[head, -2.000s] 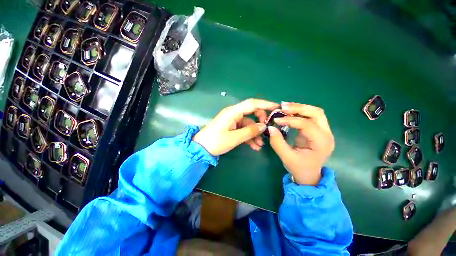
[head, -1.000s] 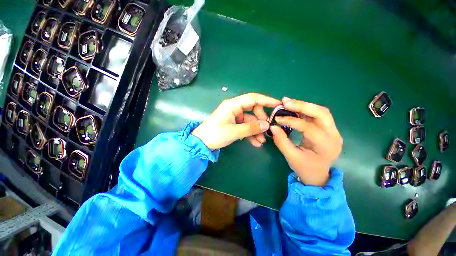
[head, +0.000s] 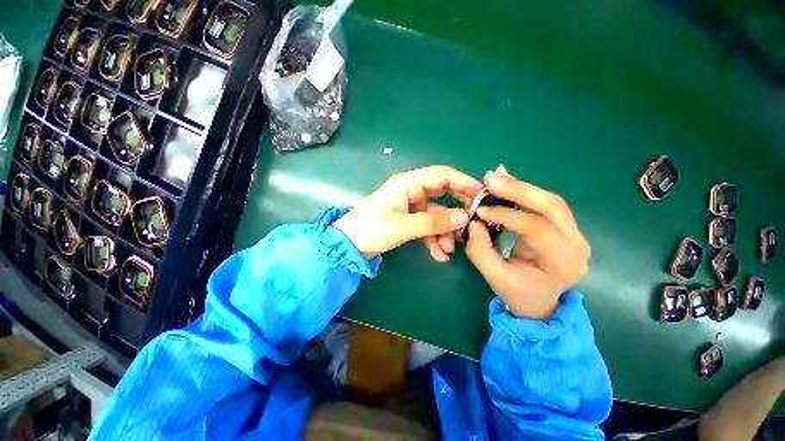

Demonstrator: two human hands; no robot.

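A smartwatch housing (head: 479, 207) with a copper rim is held between my two hands above the green bench, tilted partly on edge. My left hand (head: 404, 211) grips its left side with thumb and index finger. My right hand (head: 534, 241) holds its right side, thumb below and fingers over it. The fingers hide most of the housing. I cannot tell if a small piece is between the fingertips. A small white piece (head: 388, 151) lies on the bench beyond my left hand.
A black compartment tray (head: 185, 164) with many housings stands at the left. A clear bag of small parts (head: 305, 86) lies beside it. Several housings (head: 723, 232) lie at the right on the green bench (head: 516, 95). Another person's arm (head: 757, 400) shows at the lower right.
The held housing has tilted, so its rim shows more edge-on. My right hand has shifted slightly right since the earliest frame. The bench view has shifted a little.
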